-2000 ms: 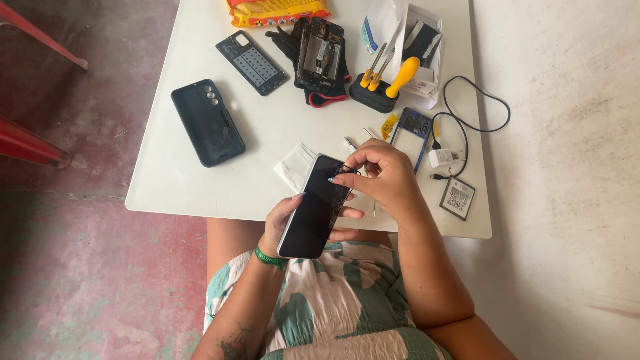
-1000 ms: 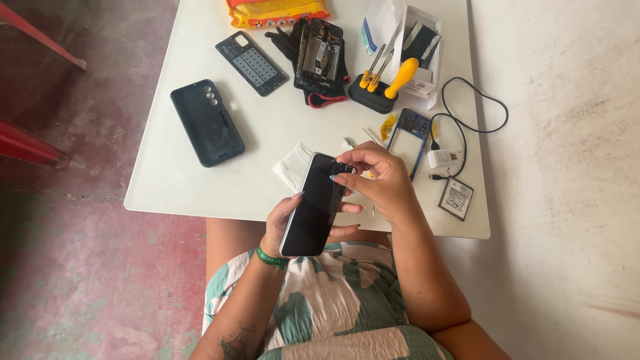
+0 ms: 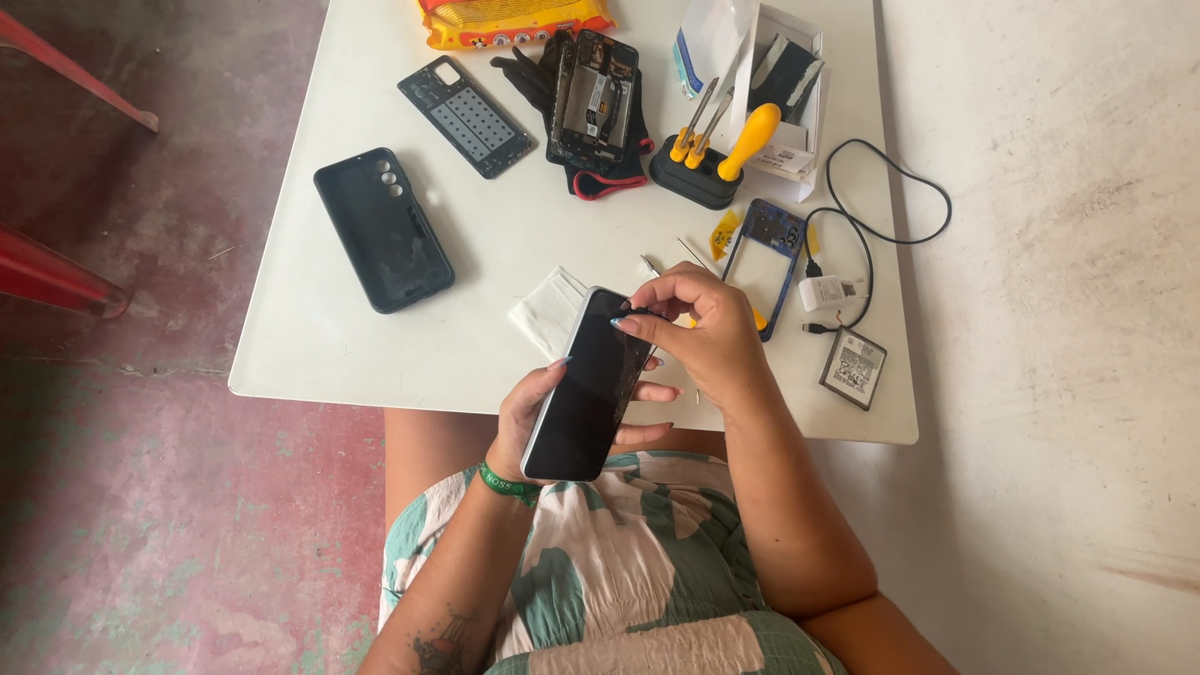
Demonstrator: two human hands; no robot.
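Observation:
My left hand holds a smartphone with a dark screen and a light edge, tilted over the table's front edge. Its thumb lies on the near left side, and fingers show past the right side. The thumb and fingertips of my right hand pinch at a thin dark strip or film on the phone's upper right edge; what it is exactly, I cannot tell. Cracks run along the screen's right side. A folded white cloth or tissue lies behind the phone. Right of my right hand lies a blue phone frame.
On the white table are a dark phone case, a phone back panel, an opened phone on black gloves, screwdrivers in a black stand, an open box, a charger, its cable and a battery.

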